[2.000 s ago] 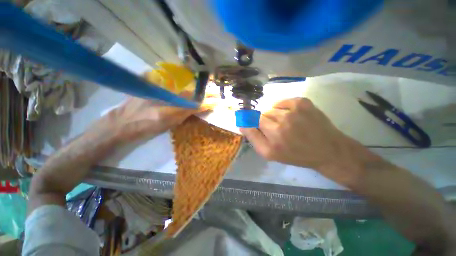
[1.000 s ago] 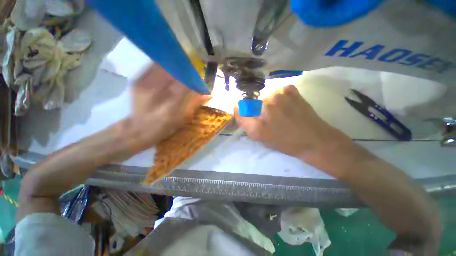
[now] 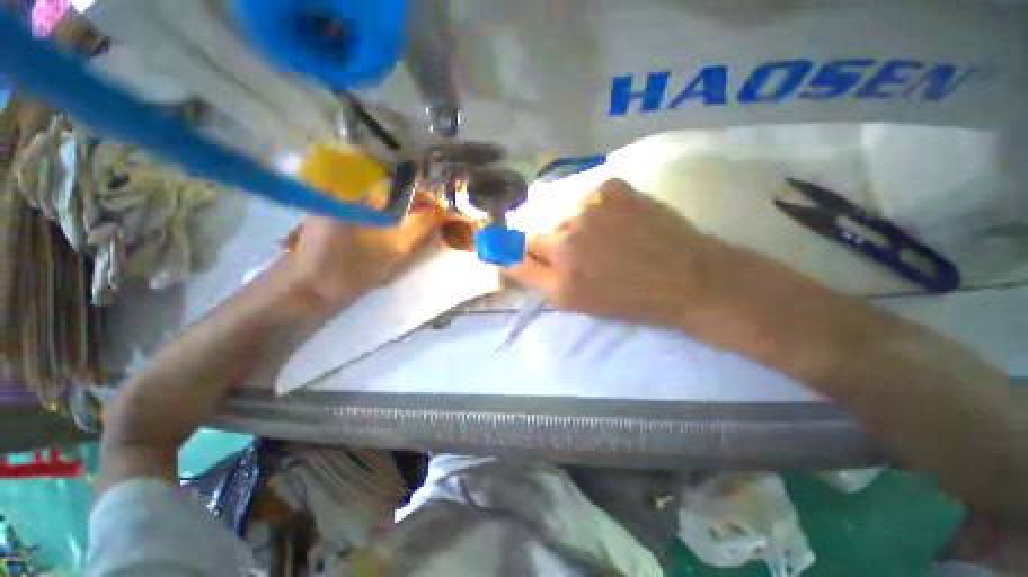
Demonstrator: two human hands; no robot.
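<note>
The panel (image 3: 378, 321) lies with its white backing up in front of the needle area, a little brown face showing near the needle. My left hand (image 3: 355, 250) holds the panel at its left, its fingers close to the presser foot (image 3: 457, 197). My right hand (image 3: 614, 254) is right of the blue cap (image 3: 499, 245), fingers closed around thin silver tweezers or snips (image 3: 520, 320) whose points stick out below. Glare and the machine parts hide the fingertips and the stitching spot.
The sewing machine head (image 3: 721, 90) spans the top. Dark blue thread snips (image 3: 868, 234) lie at right. A yellow part (image 3: 344, 171) is left of the needle. Pale pieces (image 3: 147, 214) and stacked brown panels (image 3: 43, 259) are at left. The ruler edge (image 3: 541, 434) crosses below.
The panel has turned from brown face up to white backing up. The silver points now show below my right hand. The camera view has shifted.
</note>
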